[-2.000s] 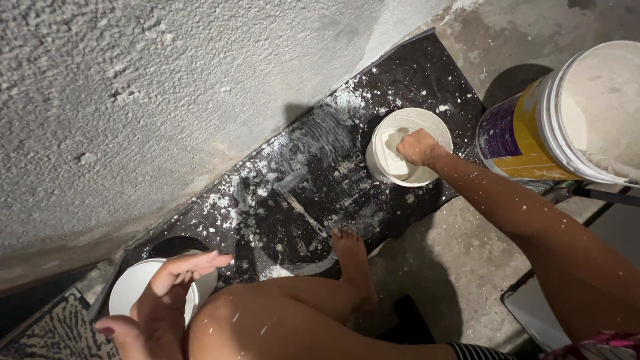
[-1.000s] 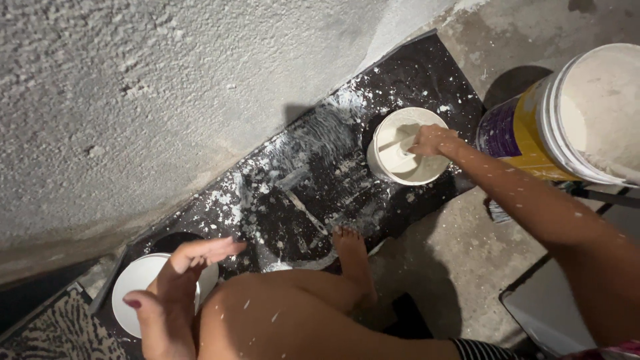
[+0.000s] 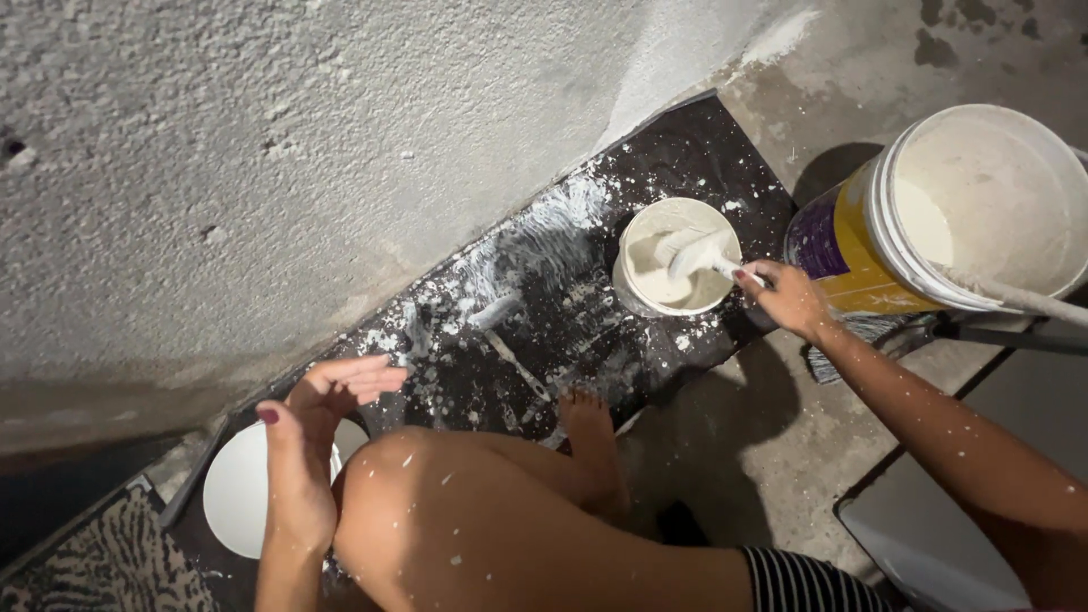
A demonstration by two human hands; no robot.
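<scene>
My right hand (image 3: pixel 786 296) grips the handle of a paintbrush (image 3: pixel 701 255), its bristles coated in white paint. The brush is over the mouth of a small white bucket (image 3: pixel 625 276) with white paint inside. My left hand (image 3: pixel 314 442) is held up with its fingers apart, holding nothing, beside my knee and above a white round lid or container (image 3: pixel 234 493). A second paint-covered brush (image 3: pixel 514 361) lies on the splattered black sheet (image 3: pixel 663 161) between my hands.
A large paint bucket (image 3: pixel 850 229) with a stick in it stands at the right. The rough wall (image 3: pixel 297 170) rises along the sheet. My bare foot (image 3: pixel 588 425) rests on the sheet's edge. A patterned mat (image 3: pixel 110 552) lies at the lower left.
My right hand has come up and to the right from inside the small bucket, and the coated brush now shows above its rim. My left hand stays raised near my knee.
</scene>
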